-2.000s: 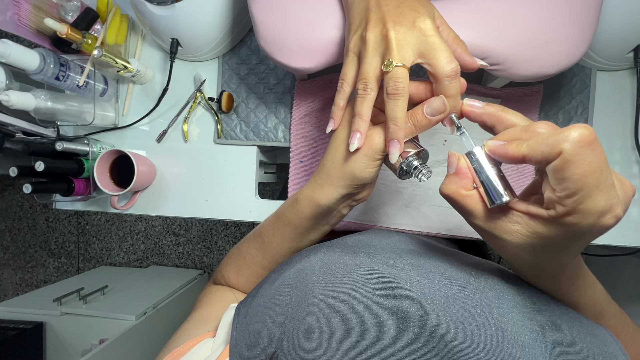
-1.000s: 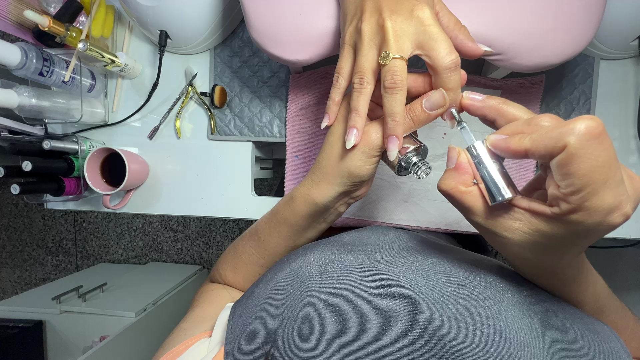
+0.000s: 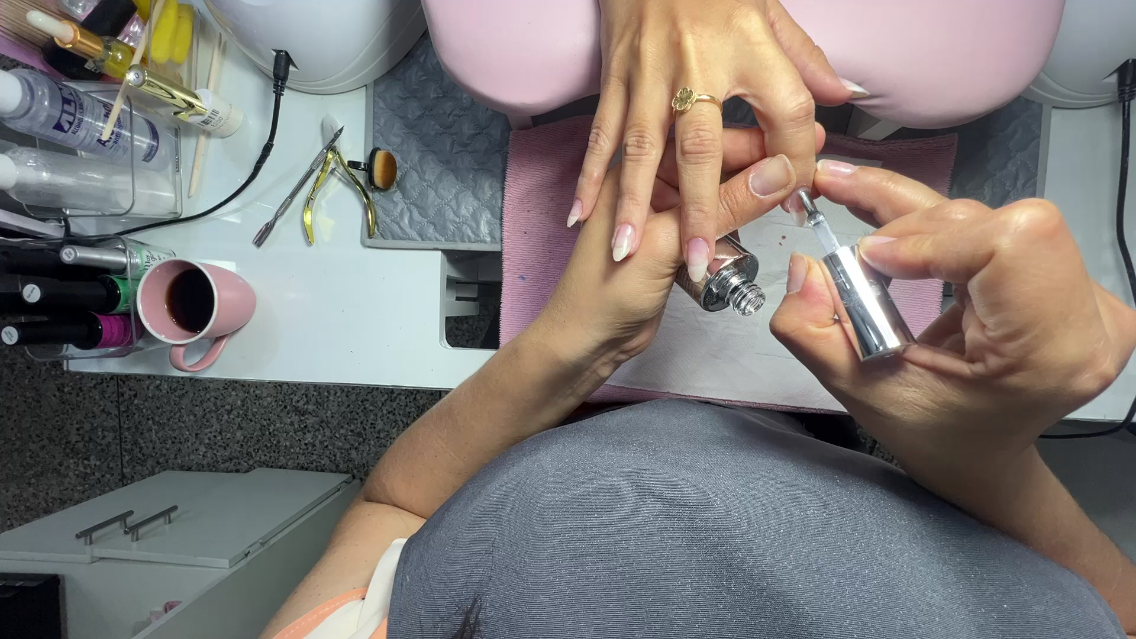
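Note:
My left hand (image 3: 630,266) lies under another person's hand (image 3: 692,80), its thumb against that person's index finger. An uncapped metallic nail polish bottle (image 3: 732,275) sticks out from my left palm, tilted, its threaded neck toward my right hand. My right hand (image 3: 985,284) grips the silver cap (image 3: 870,306) of a nail polish brush (image 3: 821,231) between thumb and fingers. The brush tip is at the nail of the other person's index finger; exact contact is hard to tell. That hand wears a gold ring (image 3: 684,99) and has long nails.
Beneath the hands lie a pink towel (image 3: 532,204) and a white sheet (image 3: 692,368). To the left are cuticle nippers (image 3: 319,191), a metal pusher (image 3: 297,188), a round brush (image 3: 382,169), a pink mug (image 3: 235,302) of dark liquid, a black cable (image 3: 240,200) and several bottles (image 3: 80,115).
Both hands keep nearly the same hold and place. The brush stays by the other person's index finger, with only slight movement.

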